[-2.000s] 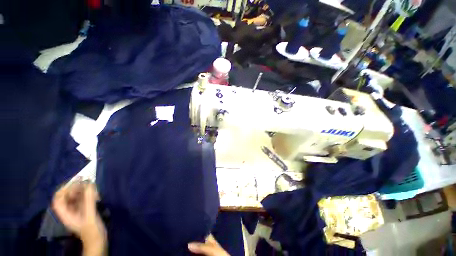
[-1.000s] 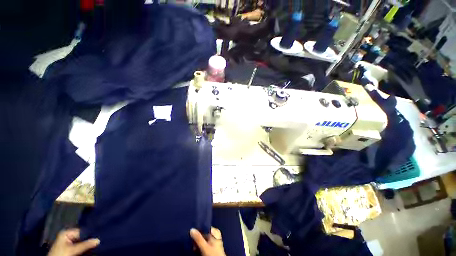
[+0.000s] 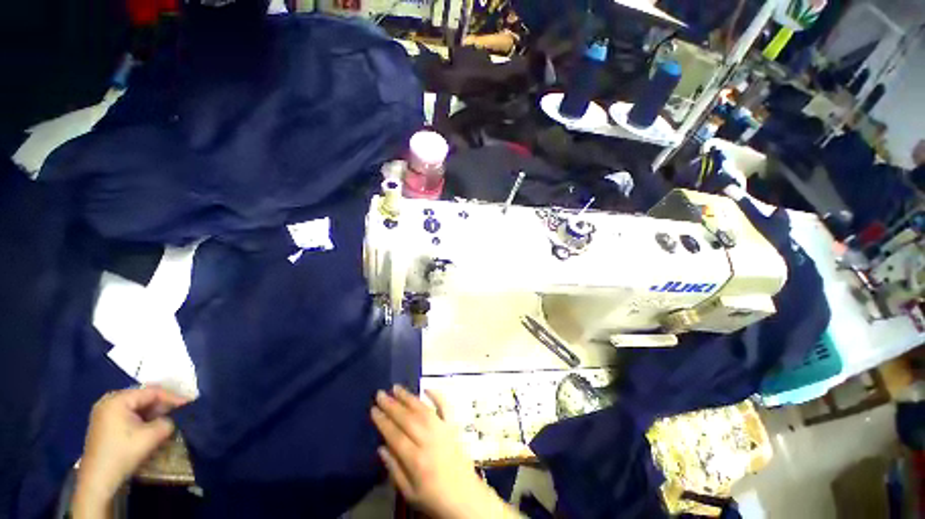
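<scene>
A flat navy cut panel (image 3: 294,355) lies left of and under the needle end of the cream sewing machine (image 3: 507,248), hanging over the table's front edge. A small white label (image 3: 310,236) lies on it. My left hand (image 3: 127,441) is at the panel's left edge, thumb and fingers pinched together at the cloth beside white paper (image 3: 152,329). My right hand (image 3: 426,451) lies flat, fingers apart, on the panel's right edge just below the presser foot (image 3: 414,309). The needle tip is too small to tell.
A navy heap (image 3: 243,132) lies behind the panel. A pink-white thread cone (image 3: 426,162) stands behind the needle end. A small dark metal tool (image 3: 551,341) lies on the bed. Navy cloth (image 3: 598,451) hangs over the edge at right, near a teal basket (image 3: 806,375).
My right hand has moved up from the panel's lower corner to beside the presser foot. My left hand has moved up along the left edge. The panel has shifted and wrinkled diagonally.
</scene>
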